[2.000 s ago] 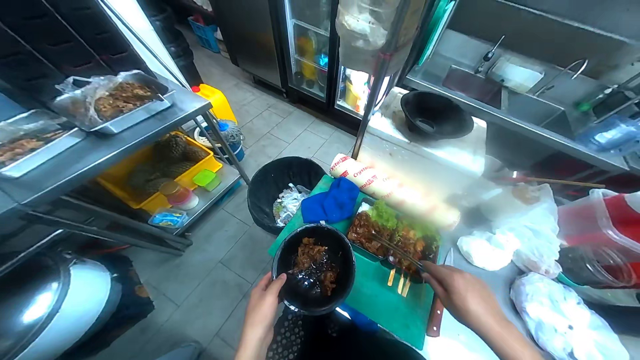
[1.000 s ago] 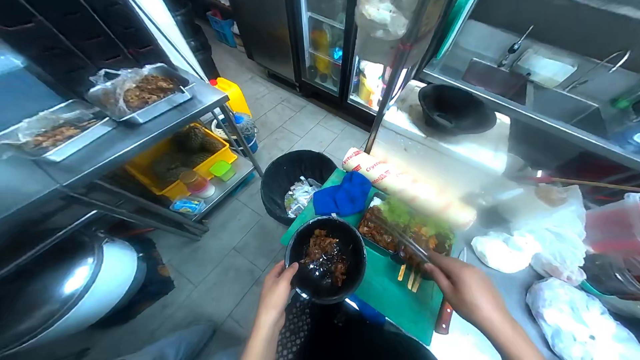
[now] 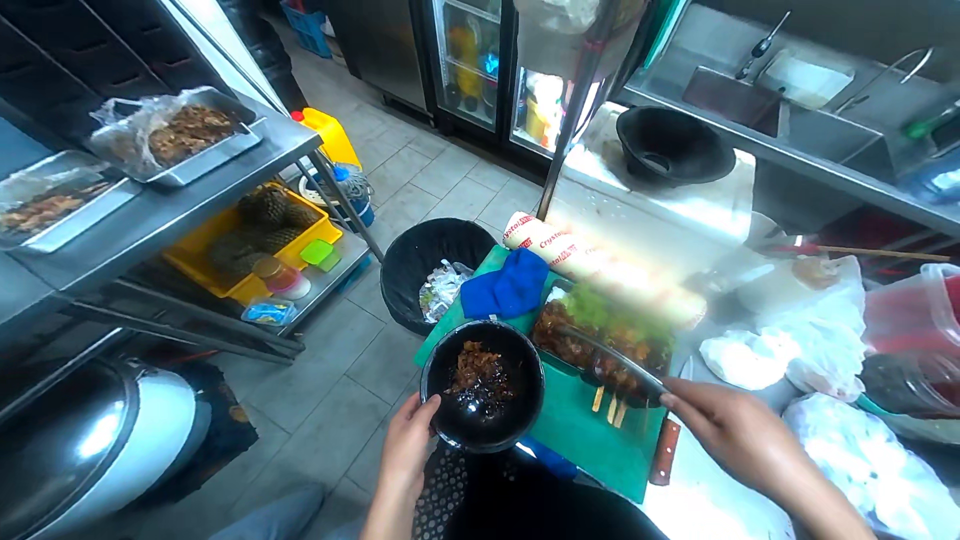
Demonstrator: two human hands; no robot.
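Note:
My left hand (image 3: 409, 439) grips the near left rim of a black bowl (image 3: 484, 386) with brown saucy meat pieces in it. In my right hand (image 3: 724, 420) are metal tongs (image 3: 622, 361), their tips on the meat in a tray of skewered meat (image 3: 592, 352) with green lettuce (image 3: 600, 306). Wooden skewer ends stick out toward me. The tray rests on a green cutting board (image 3: 585, 435), just right of the bowl. A folded blue cloth (image 3: 506, 286) lies behind the bowl, and a roll of cling film (image 3: 592, 262) behind the tray. Where the tong tips meet the meat is blurred.
A knife's wooden handle (image 3: 665, 452) lies at the board's right edge. Plastic bags (image 3: 750, 356) and a red-tinted container (image 3: 915, 307) stand at right. Beyond the board are a lined bin (image 3: 397, 277) and a black basin (image 3: 675, 146). Metal trays of meat (image 3: 187, 139) sit on the left shelf.
The tongs have stayed at the skewered meat, and the bowl has remained in my left hand beside the board. The view has shifted slightly.

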